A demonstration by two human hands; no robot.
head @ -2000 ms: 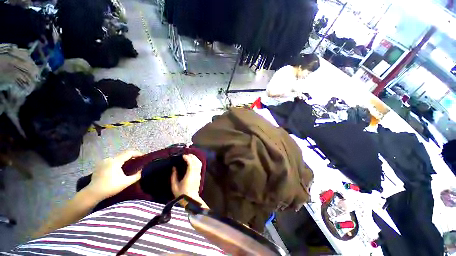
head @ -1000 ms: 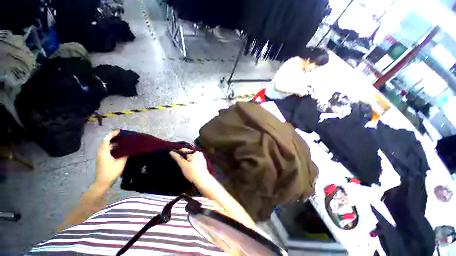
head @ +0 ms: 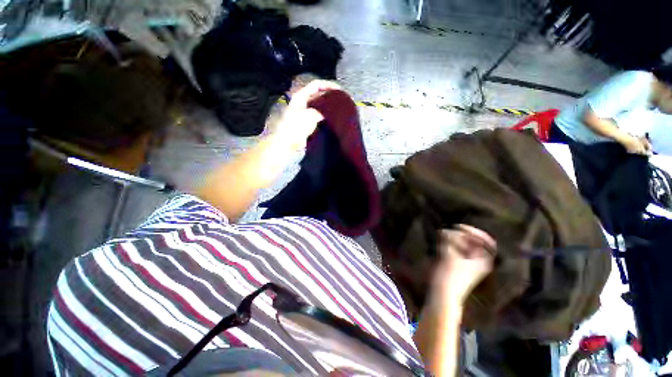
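My left hand (head: 306, 110) grips one end of the maroon collar (head: 362, 173) and holds it up in front of my striped shirt. The collar hangs down in a curve, with the dark navy garment (head: 313, 173) limp below and beside it. My right hand (head: 464, 254) is apart from the collar, over the brown garment pile (head: 508, 184). It is blurred with its fingers curled, and I cannot tell whether it holds anything or touches the pile.
A person (head: 615, 110) sits by a red stool (head: 541, 121) at the right, at a white table (head: 623, 320) with dark garments (head: 656, 280). A black heap (head: 243, 70) lies on the floor beyond my left hand. A metal rack foot (head: 479, 92) stands behind the brown pile.
The view has swung left. My left hand has lifted the collar end up and away. My right hand has let go of the collar and moved right over the brown pile.
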